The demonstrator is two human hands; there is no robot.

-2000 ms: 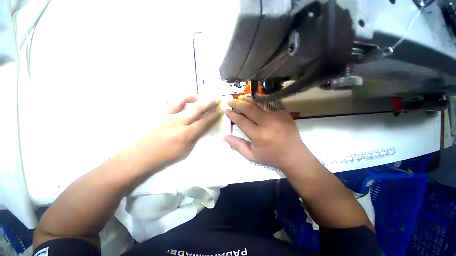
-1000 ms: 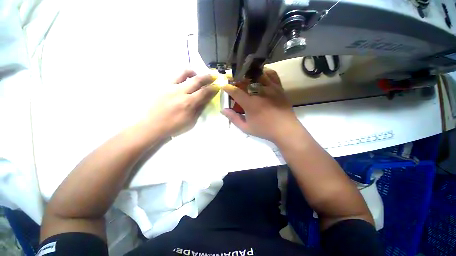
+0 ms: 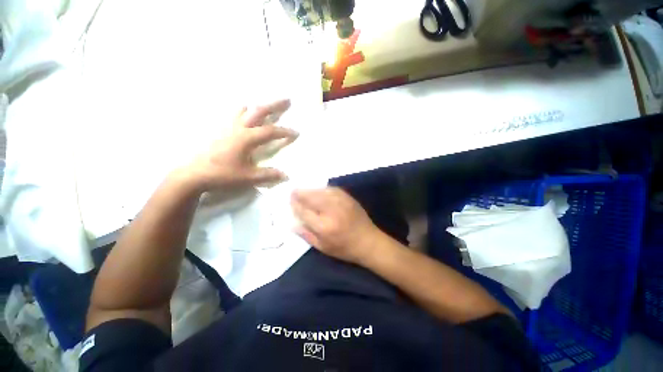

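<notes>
White fabric (image 3: 251, 218) lies over the table and hangs over its front edge toward my lap; it is overexposed and blends into the table. My left hand (image 3: 251, 149) rests on the fabric with its fingers spread. My right hand (image 3: 327, 218) is at the table's front edge, its fingertips pinching the fabric's edge. The sewing machine's needle area (image 3: 342, 25) is at the top, partly cut off, beyond both hands. Orange-red tape strips (image 3: 343, 67) show on the machine bed beside the fabric.
Black-handled scissors (image 3: 445, 17) lie on the machine bed. A blurred red and black part (image 3: 567, 38) is at the upper right. Printed ruler marks run along the white table (image 3: 436, 123). A blue basket (image 3: 631, 240) at right holds white folded pieces (image 3: 520, 243). Crumpled scraps (image 3: 33, 327) are at lower left.
My right hand has left the needle area and come down to the front edge. My left hand has moved back and spread its fingers. The view has shifted lower, showing more of the right basket.
</notes>
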